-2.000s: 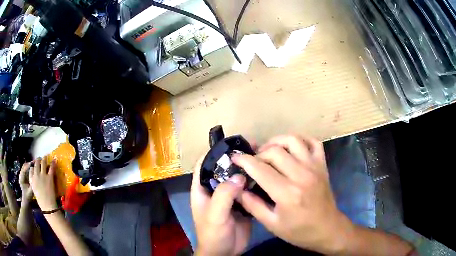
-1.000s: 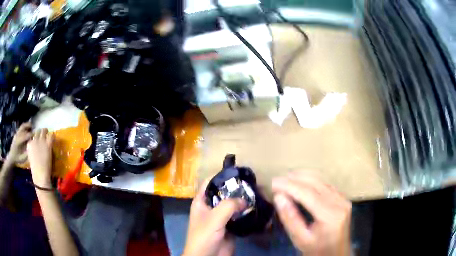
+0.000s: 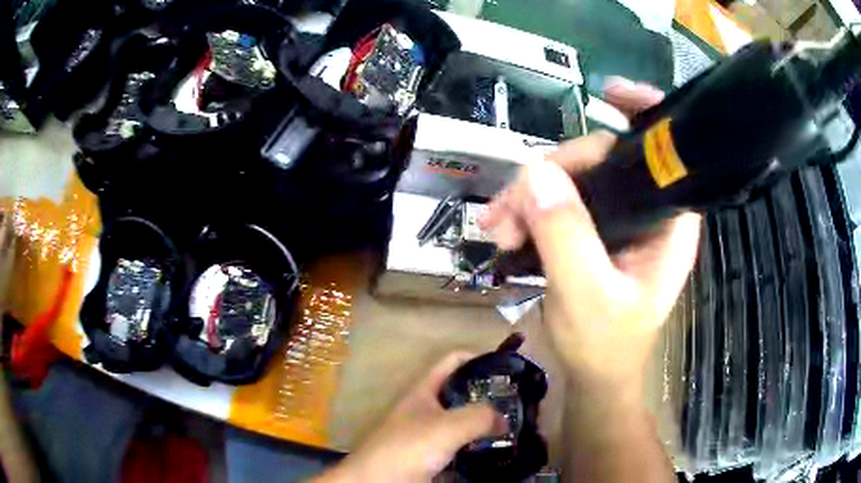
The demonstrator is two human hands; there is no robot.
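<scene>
My right hand (image 3: 585, 255) is closed around the large black electric screwdriver (image 3: 717, 132) with an orange-yellow label. The tool lies slanted, its front end down at the silver mechanism of the pale grey screw feeder (image 3: 453, 166). The driver tip is partly hidden by my fingers and the mechanism. My left hand (image 3: 425, 429) holds a black round camera housing (image 3: 529, 377) at the bottom centre, open side up, with my thumb over the camera board (image 3: 494, 389) inside. No screw can be made out.
Black housings with boards (image 3: 227, 307) stand in two groups at left, more piled behind. Stacked clear trays (image 3: 755, 330) fill the right side. Shiny orange tape (image 3: 307, 368) covers the bench edge. A bright red item (image 3: 42, 325) is at far left. A green mat (image 3: 529, 28) lies behind.
My right hand has left the housing and now holds the screwdriver at the feeder. My left hand still holds the housing. The view has shifted, showing more housings and the feeder's open top.
</scene>
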